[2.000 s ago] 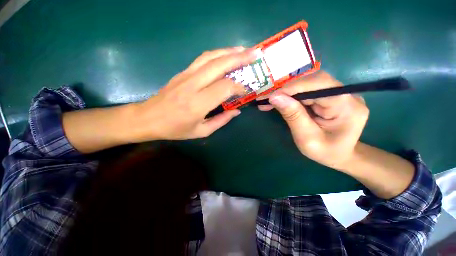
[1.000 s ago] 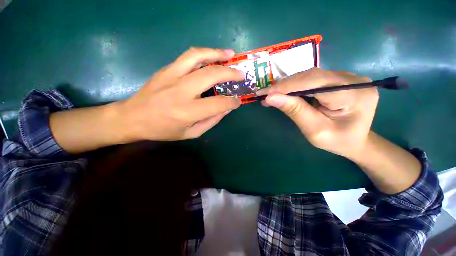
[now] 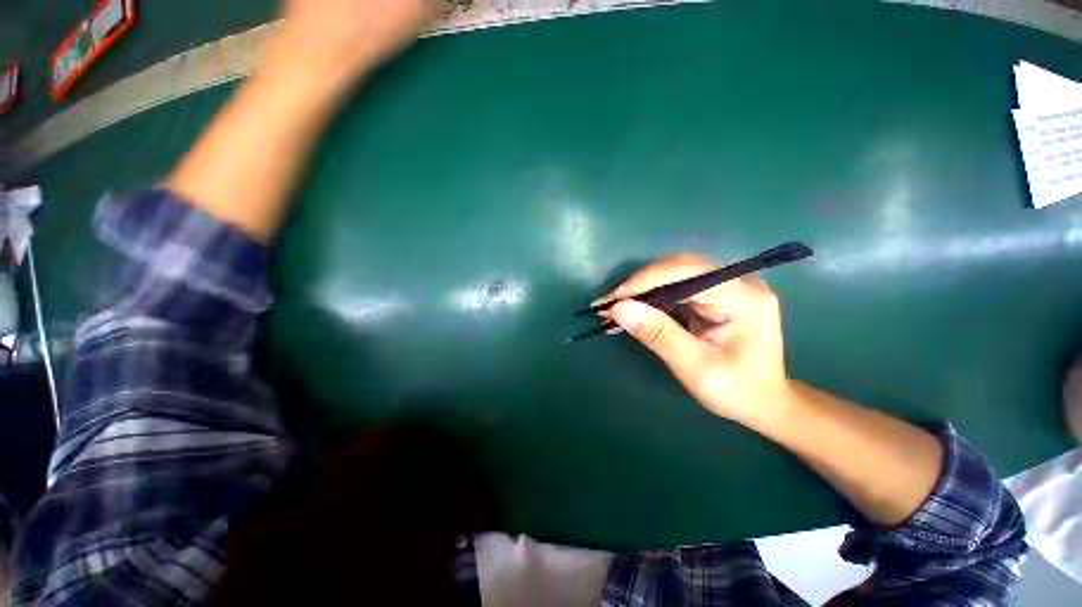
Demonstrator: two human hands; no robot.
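My right hand (image 3: pixel 718 338) holds the slim black tweezers (image 3: pixel 700 282) like a pen, above the dark green worktop (image 3: pixel 534 439). Their two points show a little apart on the left, and the wider rear end points up to the right. My left hand (image 3: pixel 350 30) is at the top edge of the picture, blurred and partly cut off, over the pale strip. Its fingers are out of the picture, so I cannot tell whether it holds anything. An open orange-red unit (image 3: pixel 90 45) lies beyond the strip at the upper left.
The worn pale curved strip (image 3: pixel 154 97) borders the worktop along the top. Part of another orange-red piece (image 3: pixel 8 85) shows at the left edge. White printed paper sheets (image 3: pixel 1051 148) lie at the right edge. A white object, partly cut off, stands at the far left.
My left hand has moved from the middle to the top edge. The unit is gone from between my hands. My right hand with the tweezers is slightly lower and to the left in view.
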